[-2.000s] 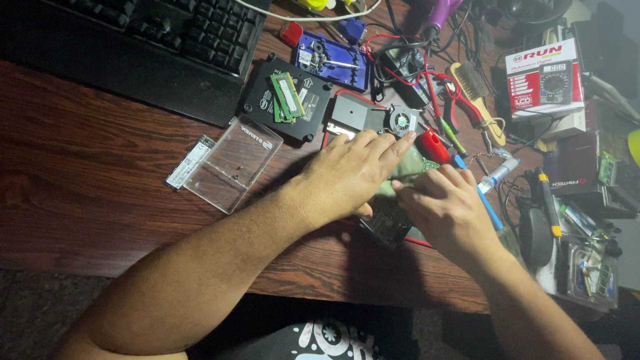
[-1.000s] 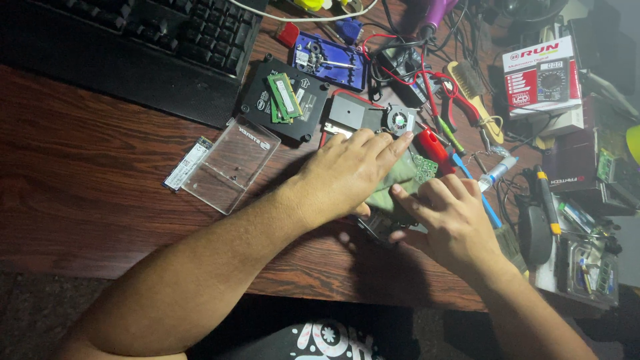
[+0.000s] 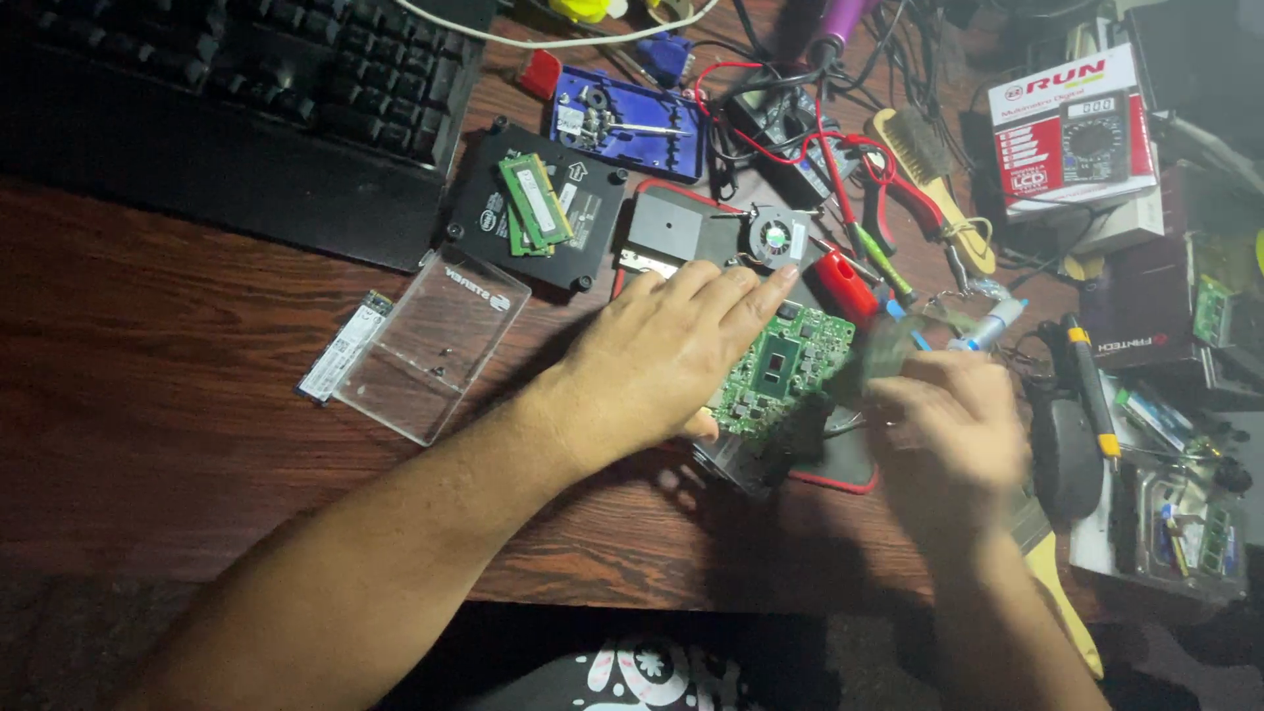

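My left hand (image 3: 657, 355) rests on the left part of a green circuit board (image 3: 815, 346), its fingers pointing up and right toward a small cooling fan (image 3: 775, 235). A square chip with a dark die (image 3: 777, 365) shows on the bare board. To the right of the board, my right hand (image 3: 943, 434) is blurred, with its fingers bent around a blurred greenish cloth-like piece (image 3: 889, 351). Clear plastic (image 3: 736, 459) shows under the board's lower edge, above a dark mat with a red rim (image 3: 839, 482).
Green memory modules (image 3: 536, 205) lie on a black mini PC cover (image 3: 484, 158). Beside it are a clear plastic case (image 3: 434, 346) and an SSD stick (image 3: 344, 348). Farther back sits a blue tray of screws (image 3: 632, 123). Pliers, a wooden brush (image 3: 928, 188), cables and a multimeter box (image 3: 1071, 138) crowd the right.
My right hand has moved right, off the board, along with the greenish piece that lay over the board before. The board's chip is now uncovered. My left hand stays on the board.
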